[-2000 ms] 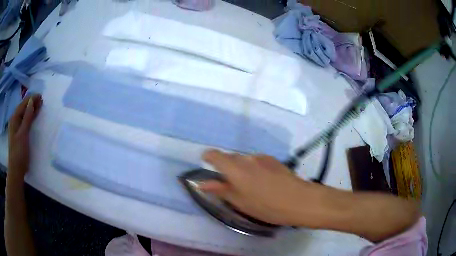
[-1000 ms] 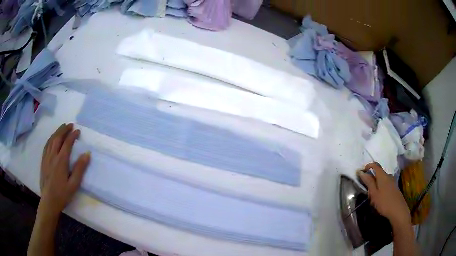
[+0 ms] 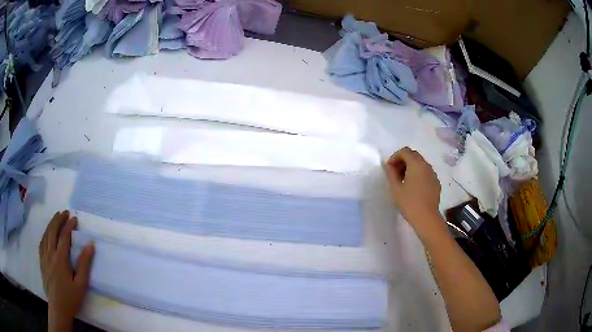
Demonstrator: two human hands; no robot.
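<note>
The near light-blue stack [image 3: 234,285], pale on top, and the far light-blue stack [image 3: 279,214] lie across the table. My left hand [image 3: 63,266] rests with fingers apart at the near stack's left end. Two bright-white interlining stacks lie beyond, a far one [image 3: 240,107] and a nearer one [image 3: 259,148]. My right hand [image 3: 415,185] has thumb and forefinger together at the nearer white stack's right end; whether a strip is pinched is hard to tell. The steam iron [image 3: 487,249] stands at the right, partly behind my right forearm.
Blue and lilac bundles [image 3: 214,26] line the far edge, with another blue bundle [image 3: 370,61] at the far right. White scraps [image 3: 480,168] and a yellow-orange bundle [image 3: 533,224] lie at the right. A tied blue bundle [image 3: 18,175] is at the left edge.
The iron moved from the near stack to the right side and was let go. My right hand then moved to the white stack's end. My left hand came onto the near stack's left end.
</note>
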